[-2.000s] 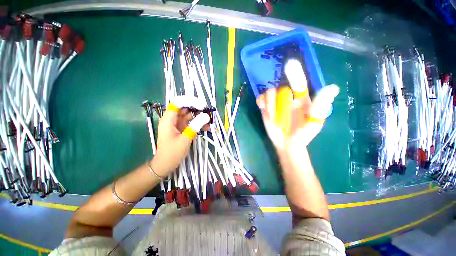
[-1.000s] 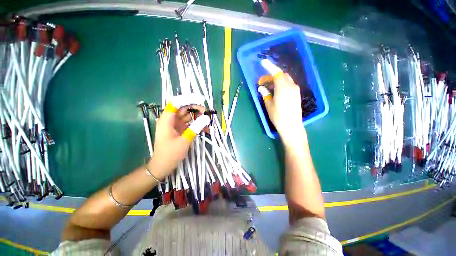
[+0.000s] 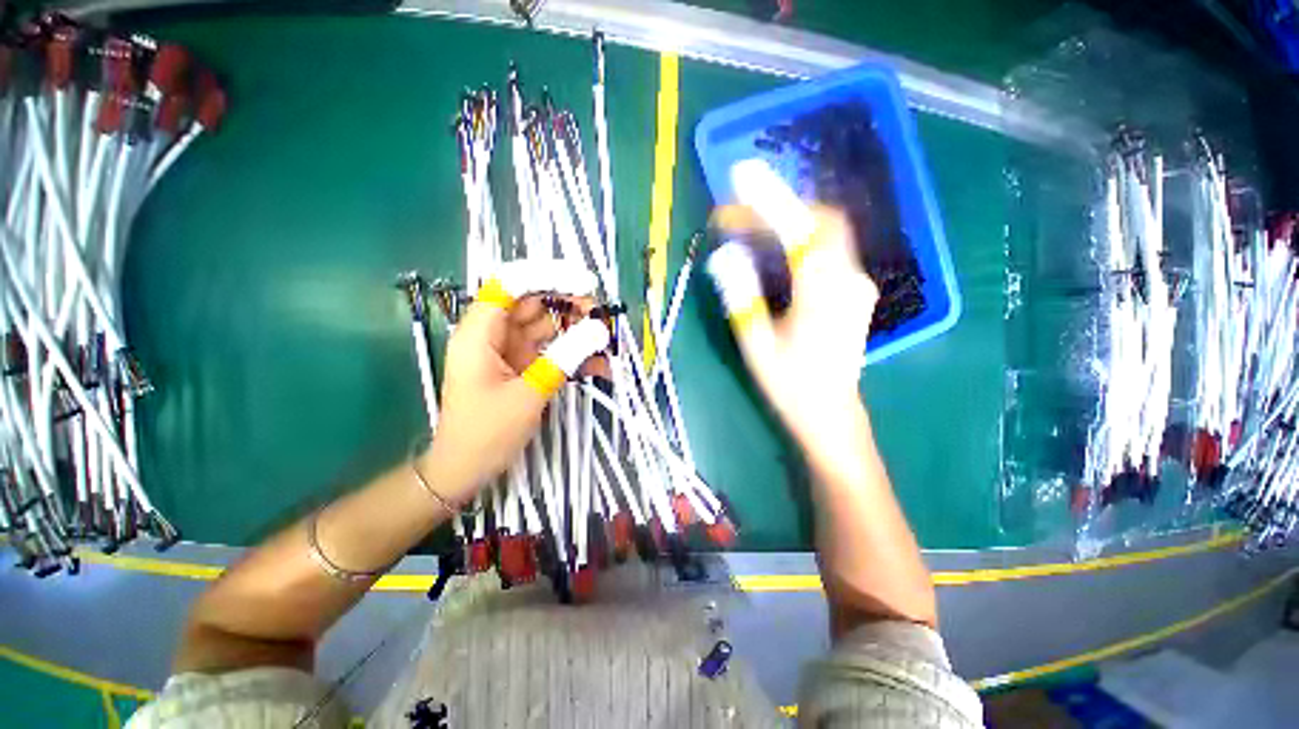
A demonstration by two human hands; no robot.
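Note:
My left hand, with white and yellow finger cots, pinches the dark end of a white-sleeved wire harness over the centre bundle. A small black connector piece shows at its thumb and fingertips. My right hand is blurred, over the near left part of the blue parts bin. Its thumb and index finger are apart; whether it holds a small piece cannot be seen. Small black pieces lie in the bin.
A large harness pile with red connectors lies at the left. More harnesses lie on clear plastic at the right. A pale rail crosses the far side. Yellow tape runs between the bundle and the bin.
My right hand first moved into the bin from its near side, then drew back a little toward its left edge, thumb and index finger spreading. My left hand has hardly moved.

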